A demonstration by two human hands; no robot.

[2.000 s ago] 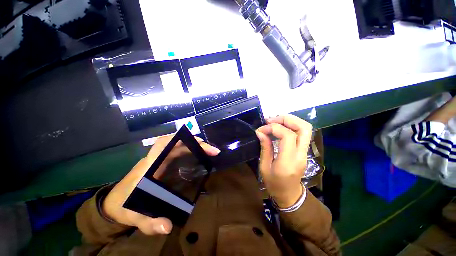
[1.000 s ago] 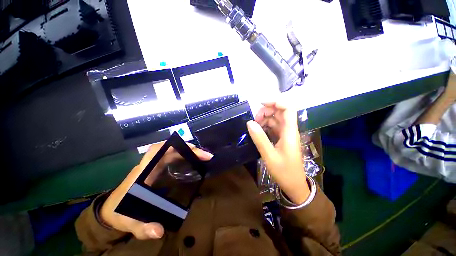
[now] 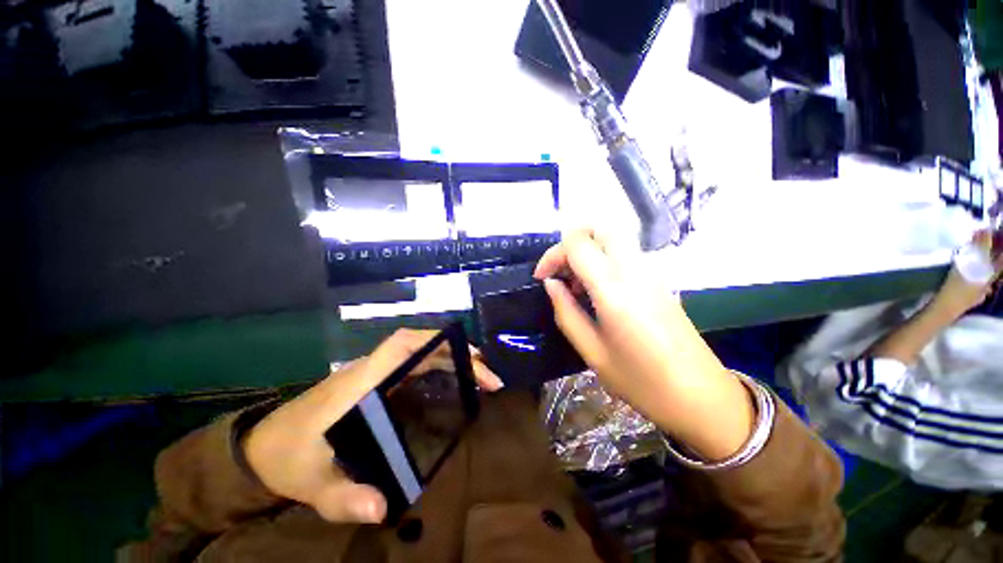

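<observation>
My left hand [image 3: 319,440] holds a front panel [image 3: 379,440], a black frame with a clear window and a pale strip, tilted below the bench edge. A display unit [image 3: 517,324] with a dark glossy screen and a bright glare lies at the bench edge, right of the panel; the left fingertips are by its lower left side. My right hand [image 3: 627,330] is over the unit's upper right, thumb and forefinger close together. Whether they pinch film cannot be told. Two panels in clear film [image 3: 445,258] lie side by side behind the unit.
A grey-silver screwdriver [image 3: 638,181] lies on the white surface. Foam trays [image 3: 280,55] are at back left, black blocky units [image 3: 803,132] at back right. Crumpled clear film [image 3: 599,423] is below the bench edge. A person in a striped white sleeve [image 3: 902,401] sits at right.
The view has shifted, showing more of the back right. My right hand has moved from the unit's right side to over its upper right, with its fingertips closer together. The left hand still holds the panel.
</observation>
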